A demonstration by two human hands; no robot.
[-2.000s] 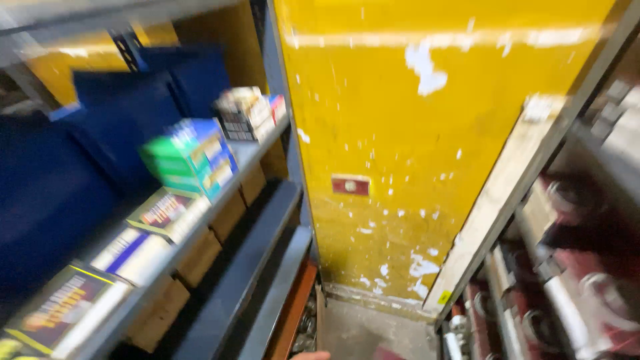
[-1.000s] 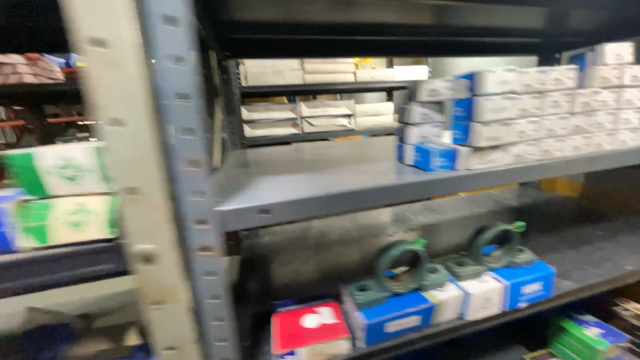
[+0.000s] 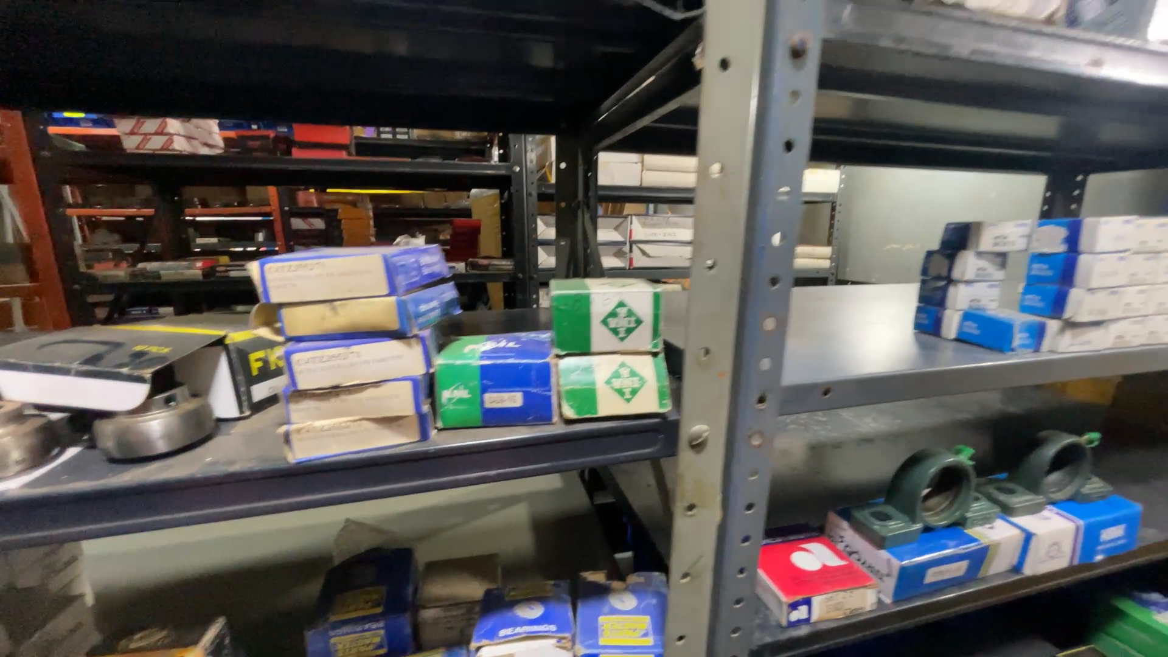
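Note:
Neither of my hands shows in the head view. On the left metal shelf stand a stack of worn blue-and-white cardboard boxes (image 3: 356, 360), a green-and-blue box (image 3: 497, 381) and two green-and-white boxes (image 3: 610, 351), one on the other. Farther left, a metal bearing insert (image 3: 155, 427) sits beside an opened black-and-white box (image 3: 91, 360). On the lower right shelf, two dark green pillow block bearing housings (image 3: 933, 493) rest on blue-and-white boxes (image 3: 940, 558), next to a red box (image 3: 812, 575).
A perforated steel upright (image 3: 730, 328) divides the two shelf bays. Small blue-and-white boxes (image 3: 1086, 283) are stacked on the right shelf. Below left are several blue bearing boxes (image 3: 525, 619). More loaded racks (image 3: 283, 169) stand behind.
The view has swung from an aisle with a yellow panel to these shelves, and over the last second more of the left bay has come into view.

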